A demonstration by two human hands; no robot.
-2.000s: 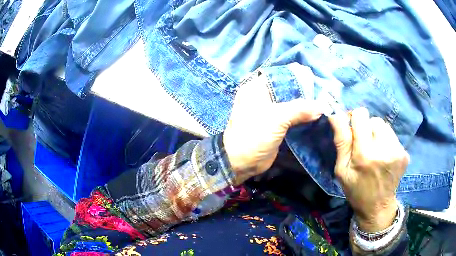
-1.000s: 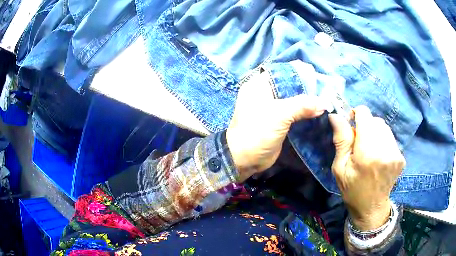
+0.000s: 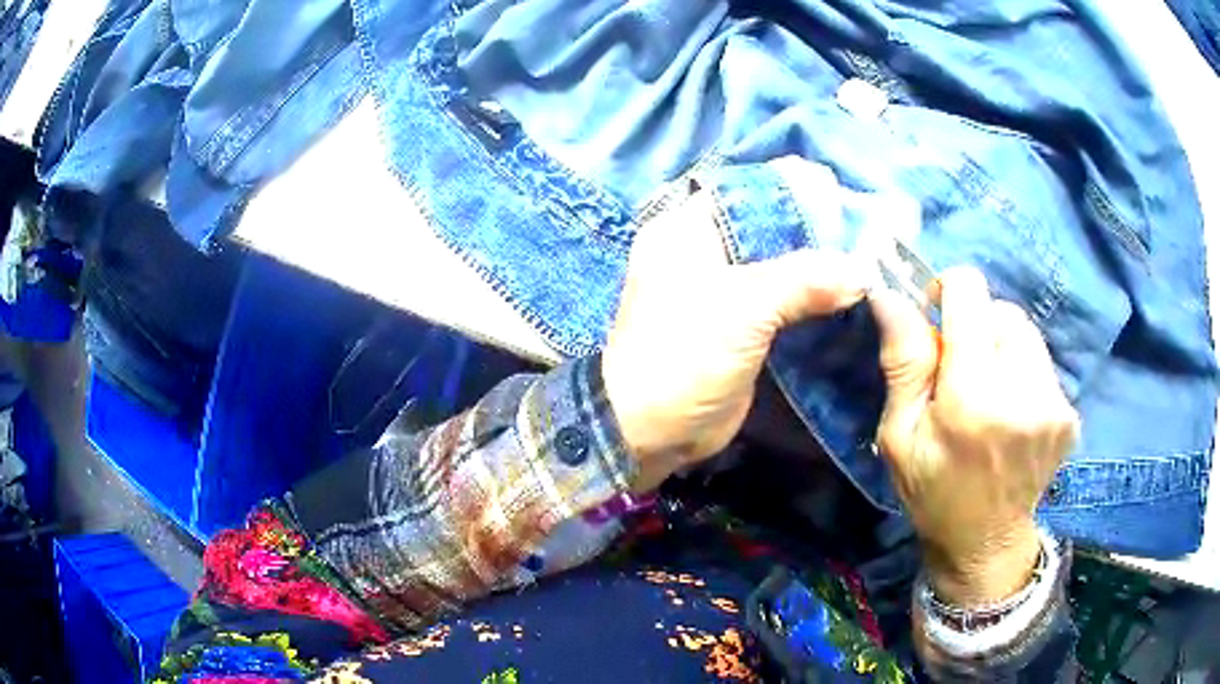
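A blue denim garment [image 3: 616, 94] is spread in front of me, with a mottled lighter edge at its left and pale topstitching. My left hand [image 3: 716, 321] grips a stitched part of the denim [image 3: 763, 214], its thumb pointing right. My right hand [image 3: 977, 388] is closed around small thread snips [image 3: 912, 274], with silver blades at the fingertips and a bit of orange handle showing. The blades are beside my left thumb tip. A darker flap of denim hangs below, between my hands. Glare hides the exact spot at the fingertips.
The white table [image 3: 348, 214] shows its front edge running diagonally. More blue denim [image 3: 254, 94] lies at the upper left. Blue plastic crates [image 3: 114, 595] stand at lower left on the grey floor. A dark green crate [image 3: 1131, 621] is at lower right.
The snips' silver blades show more clearly between my right fingers than before. My right hand has shifted slightly left. My left hand has barely moved and keeps its grip.
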